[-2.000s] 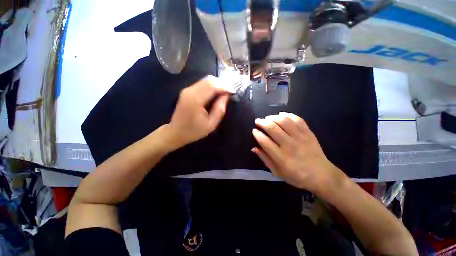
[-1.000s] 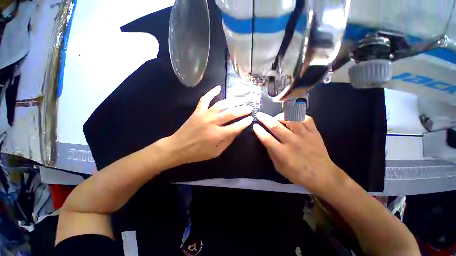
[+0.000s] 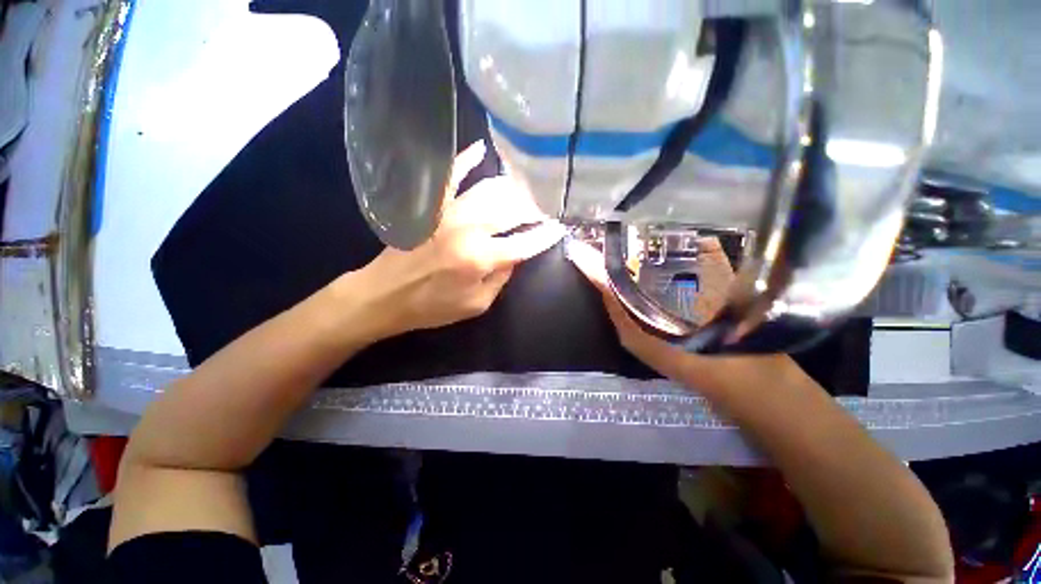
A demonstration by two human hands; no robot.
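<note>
A large black garment panel (image 3: pixel 274 217) lies flat under the sewing machine head (image 3: pixel 639 126). My left hand (image 3: pixel 451 257) rests on the panel, its fingertips at the bright spot by the needle area. My right hand (image 3: pixel 639 308) is on the panel just right of it, fingertips close to the left ones. The chrome thread take-up guard (image 3: pixel 788 308) covers part of my right hand. Whether either hand pinches the cloth cannot be told. The needle tip is hidden by glare and fingers.
A translucent grey oval eye guard (image 3: pixel 402 137) hangs left of the head, above my left hand. The white table (image 3: pixel 183 91) has a ruler scale (image 3: pixel 514 405) along its near edge. Black cloth covers the wearer's lap.
The view has moved closer to the machine head, which looks larger. The panel's near edge now sits farther back, showing the ruler. Both hands are nearer the needle.
</note>
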